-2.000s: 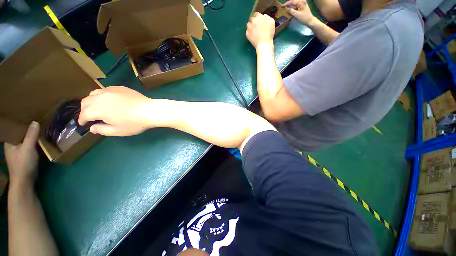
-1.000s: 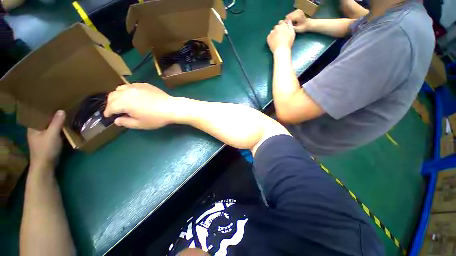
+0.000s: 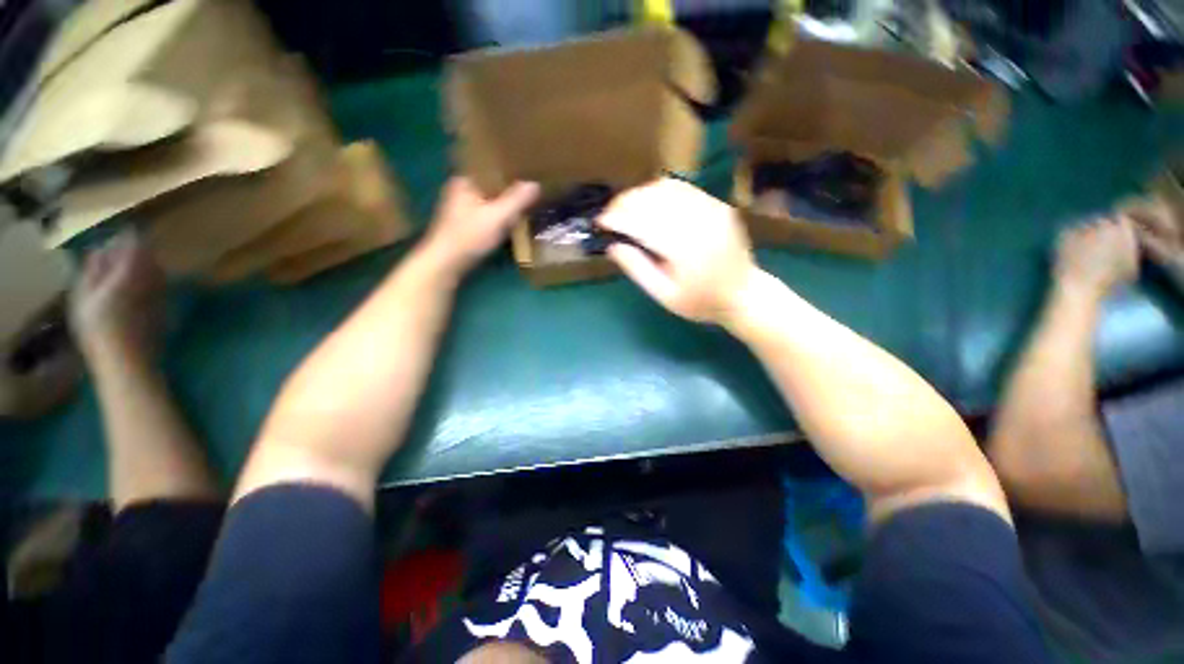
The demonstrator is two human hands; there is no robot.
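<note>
An open brown mailer box [image 3: 567,270] sits on the green bench in front of me, its lid [image 3: 571,110] standing up behind the tray. Black coiled cable [image 3: 578,204] and a shiny greyish-white bag [image 3: 566,234] lie in the tray. My left hand [image 3: 478,221] is at the box's left side, thumb along the edge, gripping it. My right hand [image 3: 680,247] is at the tray's right side, fingers bent over the black contents. A small dark piece shows at its fingertips. The picture is blurred.
A second open mailer box [image 3: 831,234] with black cable [image 3: 822,186] stands to the right. Brown boxes [image 3: 234,195] are piled at left. Another person's hand [image 3: 117,292] is at far left, near a box with dark contents. Another person's hands [image 3: 1101,253] are at far right.
The view has swung left, so my box and both hands now appear nearer the middle. The pile and another person's arm show at left. My hands remain at the same box.
</note>
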